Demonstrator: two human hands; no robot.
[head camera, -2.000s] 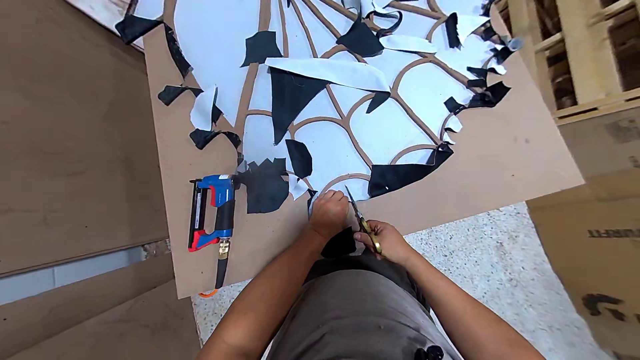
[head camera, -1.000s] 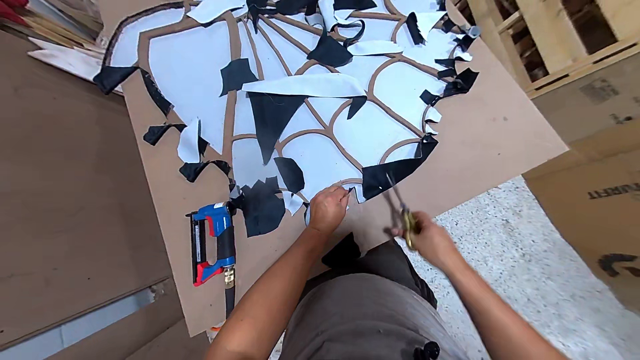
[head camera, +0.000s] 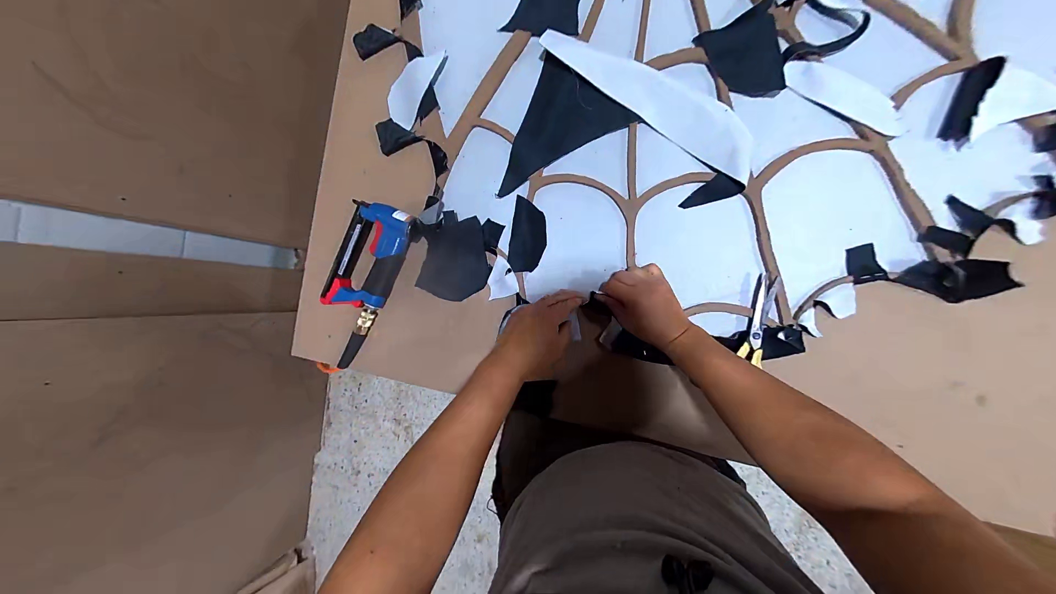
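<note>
My left hand (head camera: 540, 330) and my right hand (head camera: 643, 305) meet at the near edge of a brown web-shaped frame (head camera: 631, 235) backed with white material. Both pinch the black fabric edge (head camera: 596, 299) between them. More black fabric (head camera: 639, 348) lies under my right hand. The scissors (head camera: 757, 322) with yellow handles lie to the right of my right hand, on the frame's edge and a black strip. A blue and red pneumatic stapler (head camera: 375, 256) with a hose fitting rests to the left. Loose black pieces (head camera: 569, 115) and a long white strip (head camera: 660, 95) lie over the frame.
The frame lies on a large brown board (head camera: 924, 379) whose left edge runs beside the stapler. Further left stand brown panels (head camera: 157, 412). Speckled floor (head camera: 388, 421) shows below the board. Black and white scraps (head camera: 957, 279) hang around the frame's rim.
My right hand has let go of the scissors, which now lie on the work, and has come over beside my left hand at the fabric edge. The view has shifted.
</note>
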